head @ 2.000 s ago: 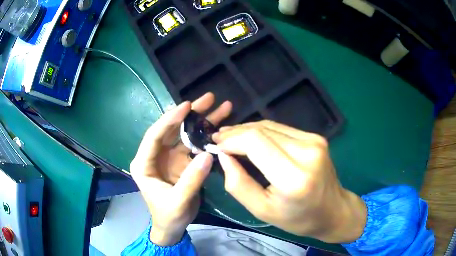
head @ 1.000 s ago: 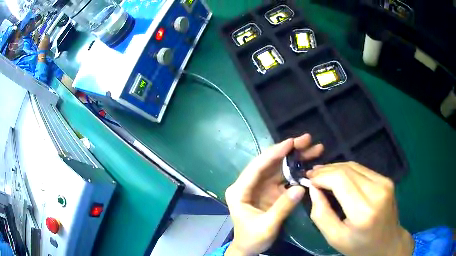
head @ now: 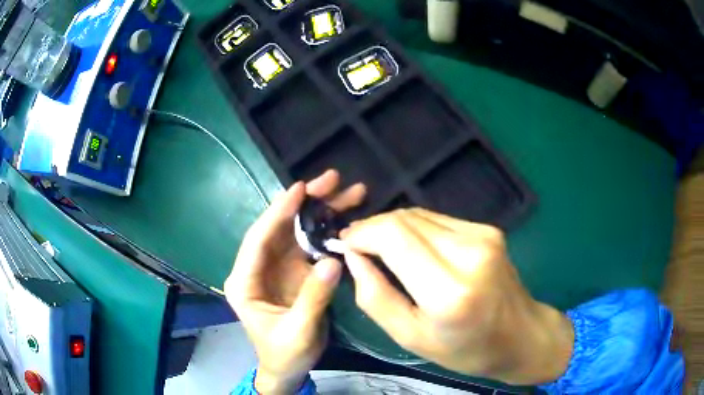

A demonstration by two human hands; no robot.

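Note:
My left hand (head: 282, 281) holds a watch case assembly (head: 316, 224) on its edge between thumb and fingers, glossy black face turned to the right. My right hand (head: 440, 285) pinches a small white-tipped tool (head: 334, 245) between thumb and fingertips; its tip is at the lower edge of the black face. Most of the tool is hidden by the fingers. Just beyond the hands lies a black foam tray (head: 351, 116). Several units with bright yellow-white insides, such as this one (head: 366, 71), sit open side up in its far pockets.
A blue control box (head: 116, 92) with knobs and a clear round vessel (head: 46, 65) stand at the upper left. A thin tube (head: 208, 133) curves across the green mat. A grey-white machine (head: 58, 339) is lower left. A dark stand with pale posts (head: 442, 19) is at the far right.
The view swung left and up, then back, so the scene shifted in the picture. Both hands keep the same hold, with the white tip at the case's lower edge throughout.

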